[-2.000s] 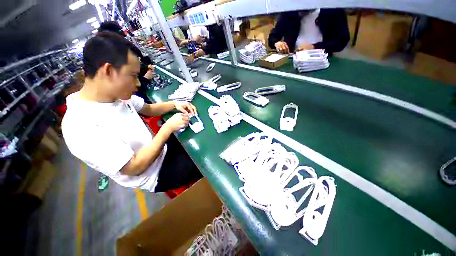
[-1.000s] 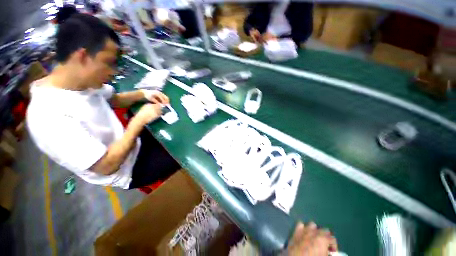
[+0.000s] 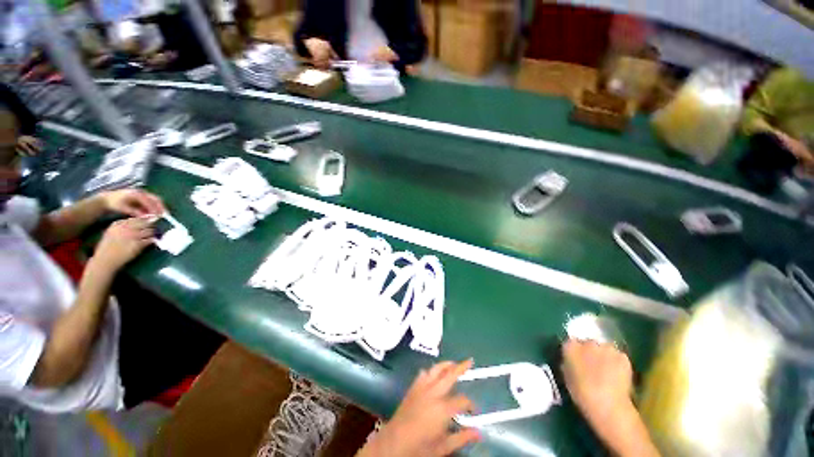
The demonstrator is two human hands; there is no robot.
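Note:
A white loop unit (image 3: 527, 390) lies at the near edge of the green bench, its wider round end to the right. My left hand (image 3: 428, 415) holds its left end, with fingers at both long sides. My right hand (image 3: 600, 370) is to the right of the unit, fingers curled down at a small white bundle (image 3: 585, 328). The fingertips are blurred, so I cannot tell whether they grip anything. A pile of overlapping white loop units (image 3: 348, 281) lies left of my hands.
A clear bag with a pale yellow mass (image 3: 727, 375) stands at right. Single loops, including one (image 3: 650, 259), lie beyond the white line (image 3: 500, 261). A person in white (image 3: 53, 294) works at left. An open cardboard box (image 3: 232, 402) with loops is below the bench edge.
The view has swung right, bringing the bag into view. Both my hands are now visible; one second ago only one hand showed at the bottom edge. A loop unit is now at my left hand.

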